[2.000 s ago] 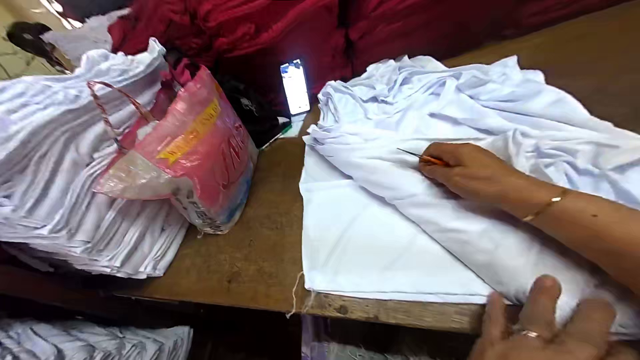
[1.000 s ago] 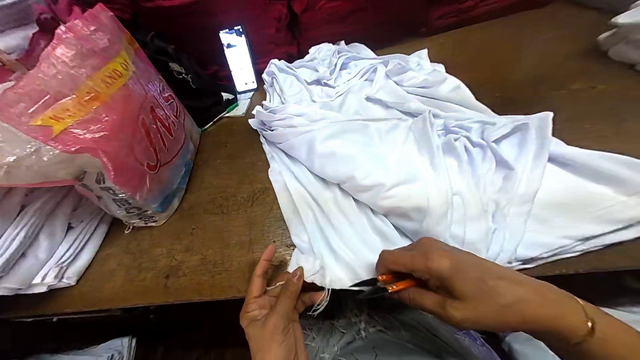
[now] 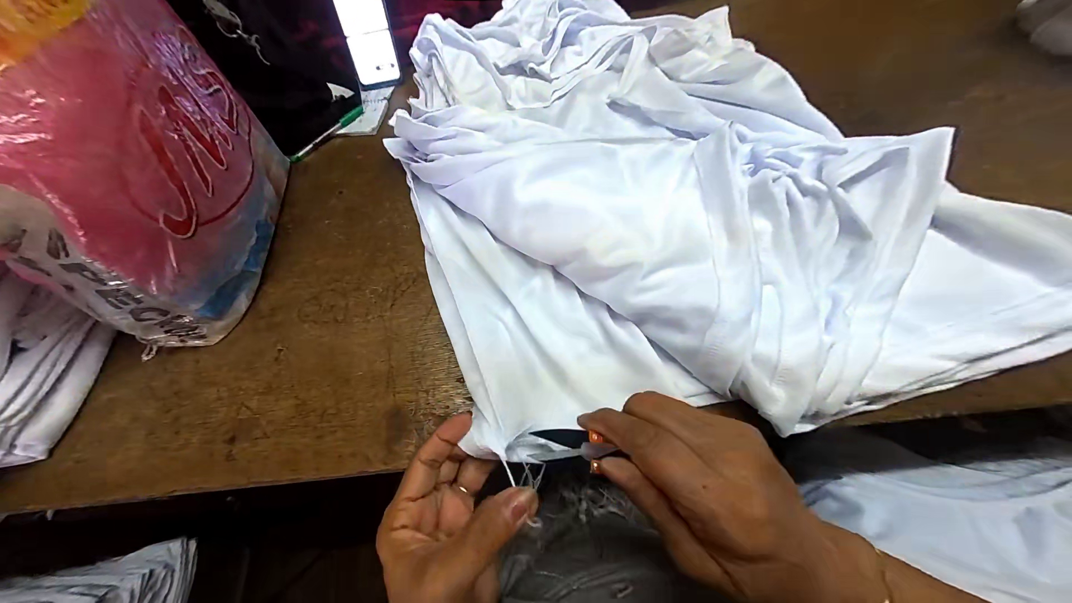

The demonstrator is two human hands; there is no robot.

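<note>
White fabric garments [image 3: 603, 218] lie in a loose, folded heap over the table's front edge. At their lower left corner my left hand [image 3: 456, 519] pinches loose white threads [image 3: 523, 477] between thumb and fingers, with the cloth's edge against its fingertips. My right hand [image 3: 703, 486] holds small thread snips [image 3: 595, 450] with orange parts, their blades pointing left at the hem beside the threads. The blades look parted, and their tips are partly lost against the white cloth.
A pink printed plastic bag [image 3: 142, 159] stands at the left on the wooden table [image 3: 335, 335], over more stacked white cloth [image 3: 50, 377]. Behind are a lit phone [image 3: 367, 42] and a green pen [image 3: 328, 132]. White cloth [image 3: 963, 511] also lies below the table edge at right.
Two seconds ago my right hand lay on the folded cloth with the snips; it is now at the lower left corner. My left hand has come to that corner and now pinches the threads. The view has shifted closer.
</note>
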